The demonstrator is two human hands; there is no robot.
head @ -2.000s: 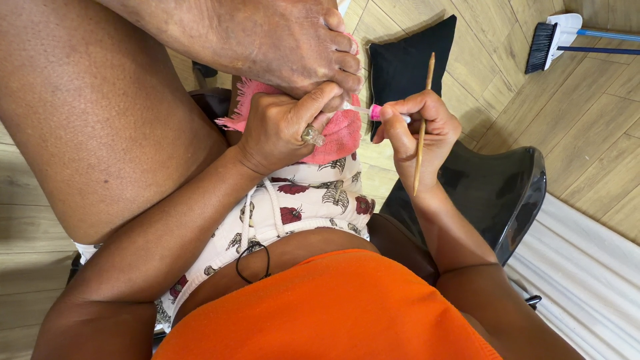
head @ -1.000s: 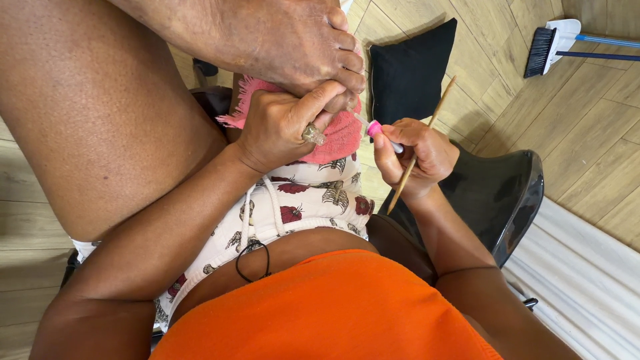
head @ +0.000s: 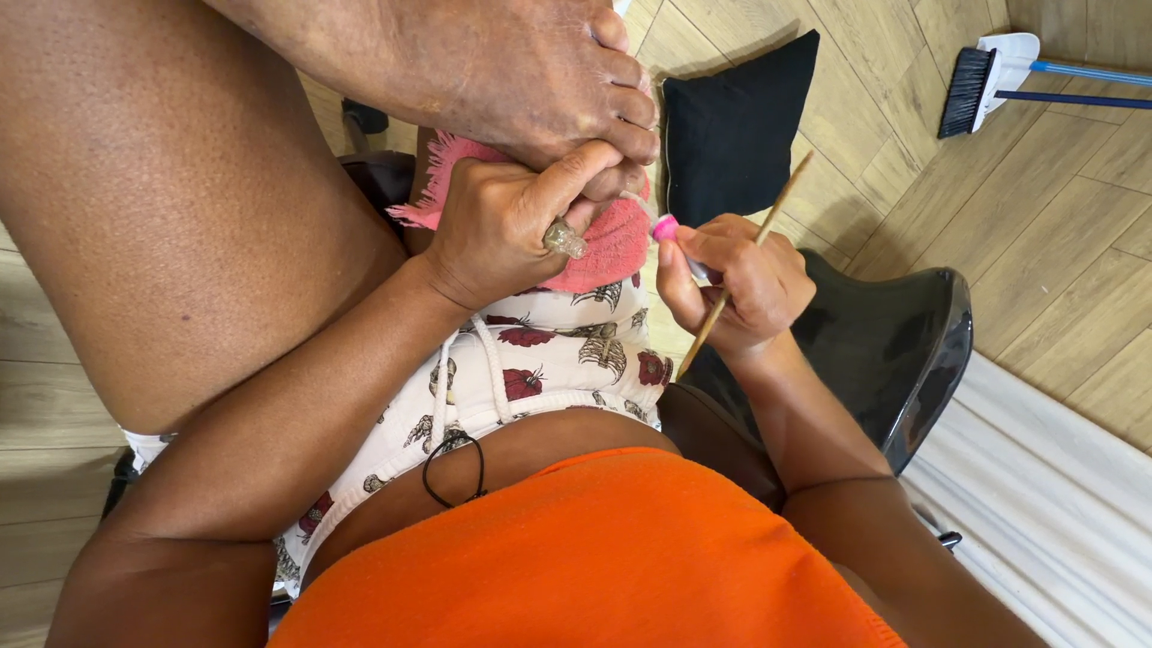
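My left hand (head: 513, 225) grips the toe end of a bare foot (head: 504, 72), its thumb lying on the big toe. A small bottle with glittery contents (head: 565, 239) is held between the fingers of that hand. Under the foot lies a pink fringed towel (head: 612, 247). My right hand (head: 742, 279), just right of the toes, holds a small tool with a pink cap (head: 664, 228) between thumb and forefinger. Its far tip is hard to make out. A thin wooden stick (head: 783, 200) passes slantwise between the fingers of the same hand.
A black cushion (head: 733, 126) lies beyond the toes. Behind my right forearm stands a glossy black chair (head: 900, 360). A brush (head: 967, 93) and white dustpan (head: 1015, 61) rest on the wood-look floor (head: 1017, 234) at the upper right. White ribbed material (head: 1035, 468) lies at the lower right.
Two seconds ago the pink-capped tool was close to the big toe; my right hand has since drawn back from it and turned, tilting the wooden stick. My left hand keeps its hold.
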